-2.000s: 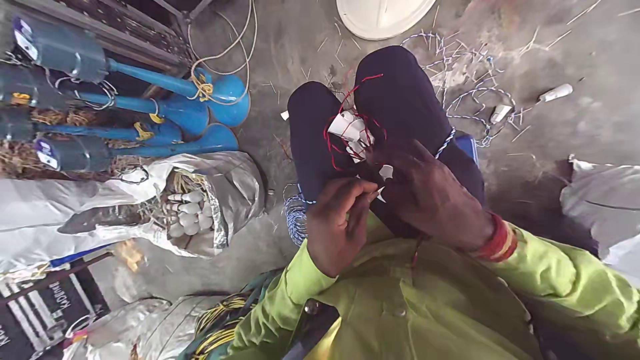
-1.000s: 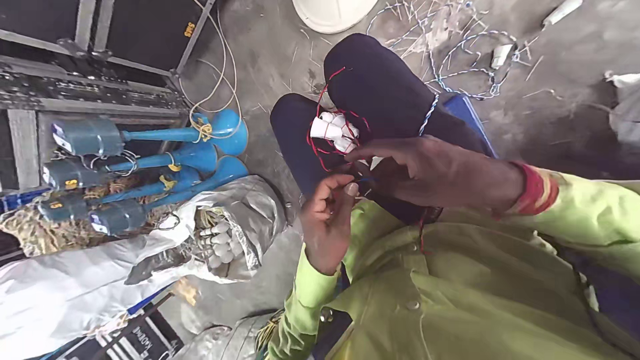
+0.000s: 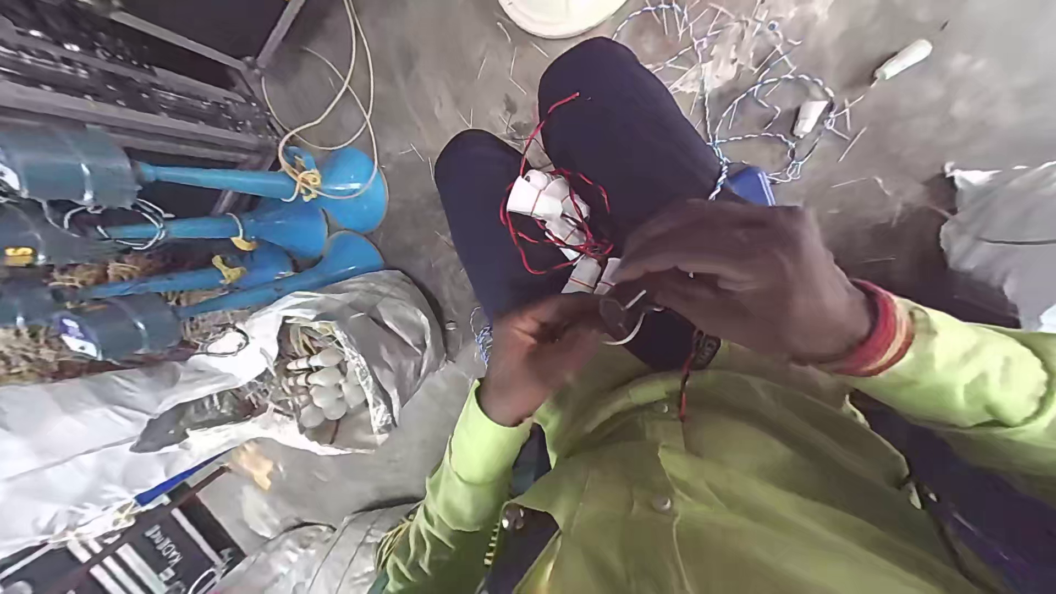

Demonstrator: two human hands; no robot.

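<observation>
On my lap lies a bundle of white plastic lamp holders or similar fittings, tangled with thin red wire. My left hand and my right hand are close together just below the bundle. Between their fingers a thin white strip or wire curves in a loop; which fingers grip it is blurred. White fittings touch or sit just beside the right fingertips. A twisted dark and red cord hangs down over the shirt front.
Blue horn loudspeakers lie at the left, above an open sack of white bulbs. Blue-and-white twisted wire, scraps and two white fittings lie on the floor. A round white lid or tub is at the top.
My hands have moved a little apart, and the curved white strip now shows between them. The red-wired bundle stays on my lap. The view has shifted.
</observation>
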